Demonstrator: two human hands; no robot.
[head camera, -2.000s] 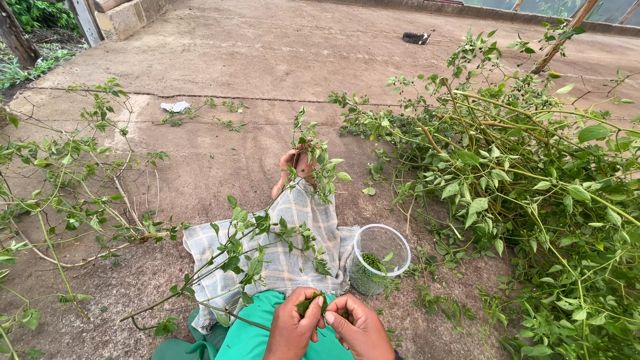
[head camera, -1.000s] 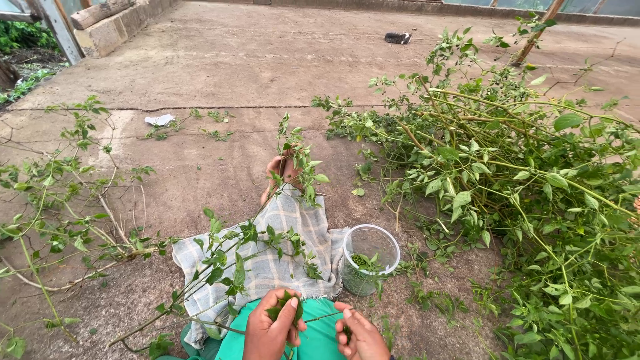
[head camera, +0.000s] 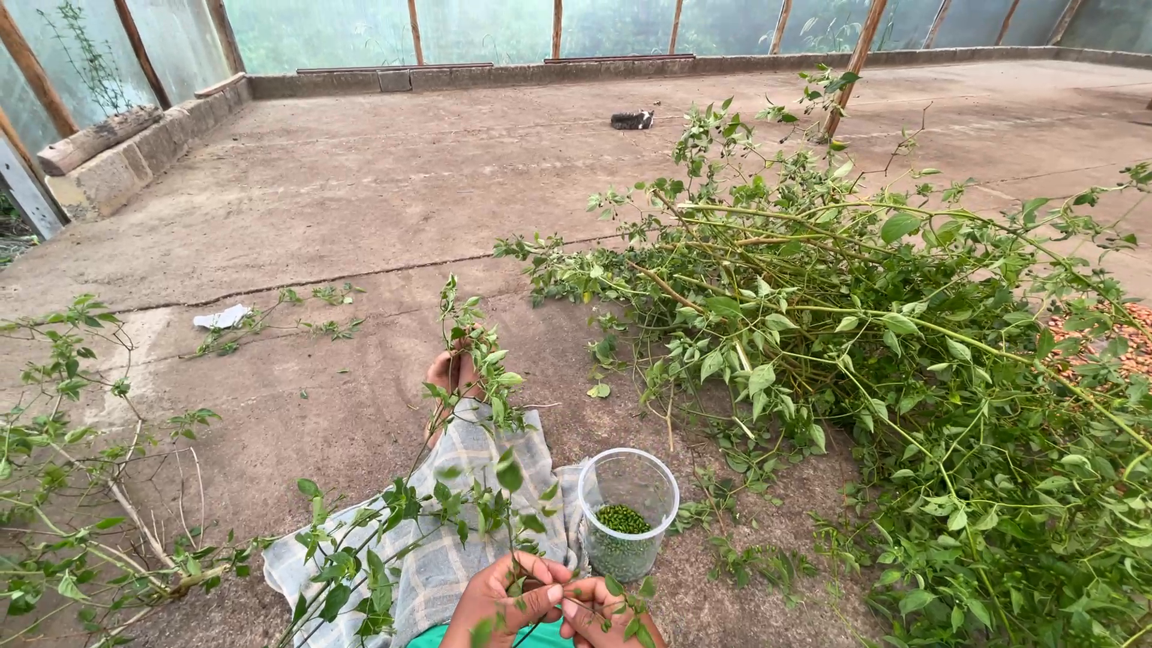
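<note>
My left hand (head camera: 515, 596) and my right hand (head camera: 605, 614) meet at the bottom middle, their fingertips pinching a thin leafy stem. The leafy branch (head camera: 369, 558) lies across my lap to the left of the hands and over a checked cloth (head camera: 441, 558) on my legs. Just beyond my right hand stands a clear plastic tub (head camera: 627, 562), partly filled with small round green berries or fruits (head camera: 623, 519). What is between the fingertips is too small to make out.
A large heap of cut leafy branches (head camera: 810, 342) fills the right side, with reddish-brown pieces (head camera: 1102, 337) behind it. More branches (head camera: 135, 531) lie at left. My bare feet (head camera: 454, 373) are ahead. A white scrap (head camera: 222, 317) and a black-and-white animal (head camera: 632, 120) are on the concrete floor.
My hands were apart a second ago, with a stem stretched between them; now they are together again. The view has tilted up to show more of the far wall.
</note>
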